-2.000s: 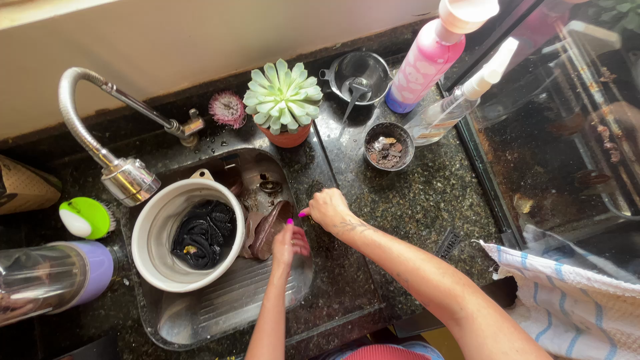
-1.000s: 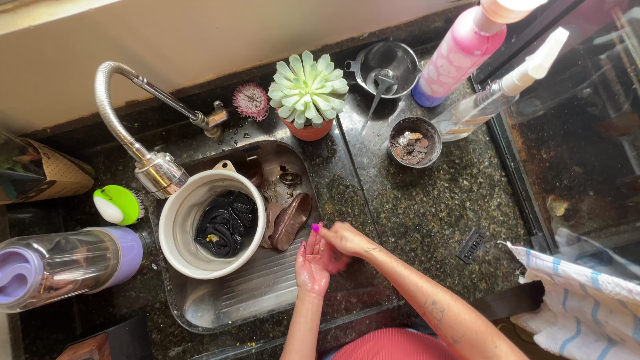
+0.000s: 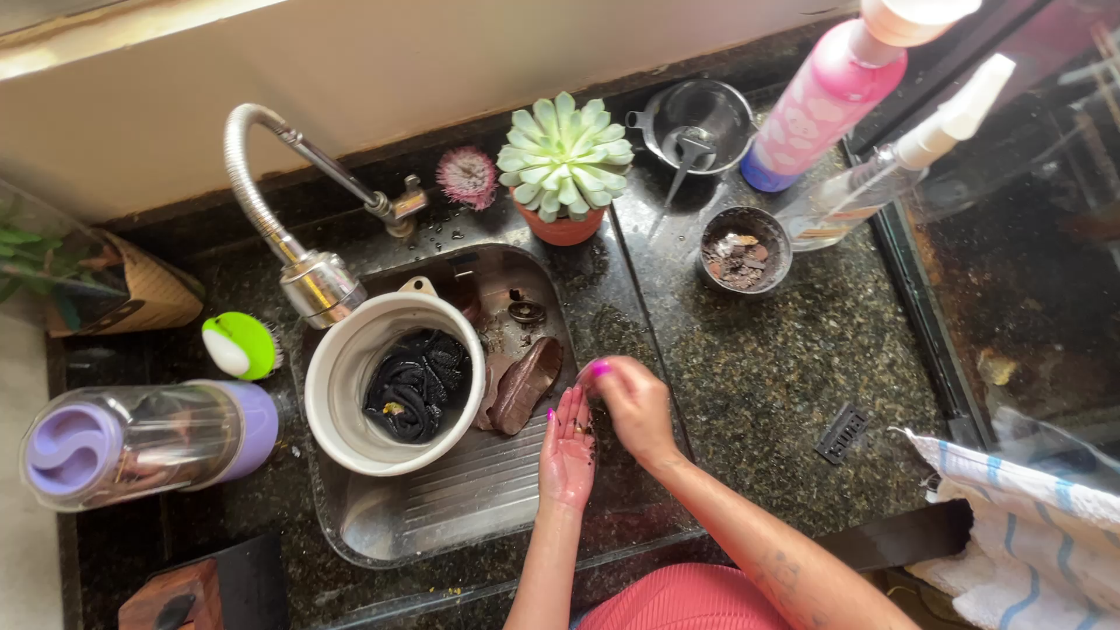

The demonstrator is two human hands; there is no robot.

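My left hand (image 3: 569,455) is palm up over the sink's right edge, fingers extended, with small dark crumbs on its palm and fingers. Beside its fingertips my right hand (image 3: 634,407) is curled, blurred, its fingers bent; whether it pinches anything is hidden. Left of both hands a white pot (image 3: 319,398) holds soaked black cloth (image 3: 416,385). Crumpled brown pieces (image 3: 525,385), of a material I cannot tell, lie in the steel sink (image 3: 376,534) near a drain strainer (image 3: 527,311). A small cup (image 3: 744,249) of dark bits stands on the granite counter.
A flexible faucet (image 3: 236,166) arches over the pot. Behind the sink stands a potted succulent (image 3: 564,166). A strainer (image 3: 700,122), pink bottle (image 3: 822,105) and spray bottle (image 3: 840,197) stand right. At left are a green brush (image 3: 241,344) and a lidded purple container (image 3: 254,429).
My left hand has turned palm up between two seconds ago and now. My right hand has gone from beside the brown pieces to my left fingertips. The view has shifted.
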